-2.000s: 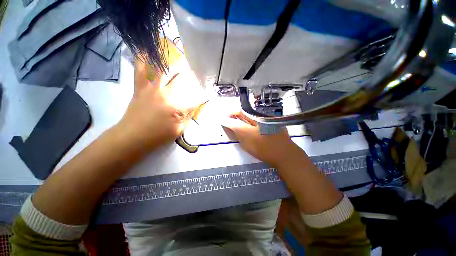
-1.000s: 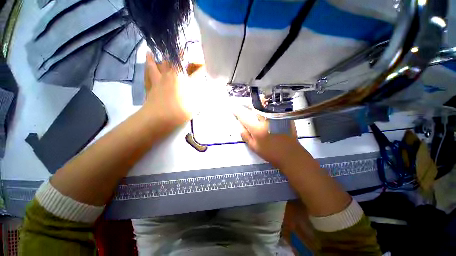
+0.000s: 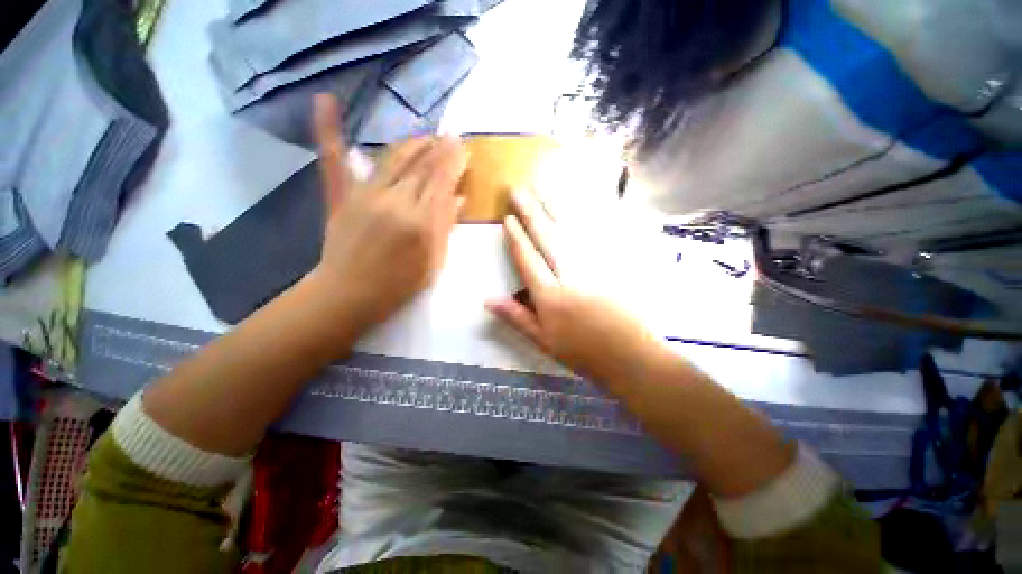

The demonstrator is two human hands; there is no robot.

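The tan template [image 3: 489,179] lies flat left of the sewing machine, with a thin dark edge showing along its top and bottom. My left hand [image 3: 392,219] lies over its left end, fingers together and thumb raised apart. My right hand [image 3: 560,297] touches its lower right part with the fingertips, the thumb apart below. The template's right end fades into the lamp glare. What lies under it is mostly hidden. Whether either hand grips it or only presses on it cannot be told.
The dark grey shaped piece [image 3: 260,241] lies left, partly behind my left hand. Stacked grey pieces [image 3: 325,51] lie at upper left, striped fabric [image 3: 95,168] at far left. The machine head [image 3: 897,146] fills the upper right, grey pieces [image 3: 852,314] below it. Scissors [image 3: 932,432] lie at right.
The view has turned left, so the machine sits further right. Both hands have moved left, away from the needle area, onto the template, which now shows clearly between them.
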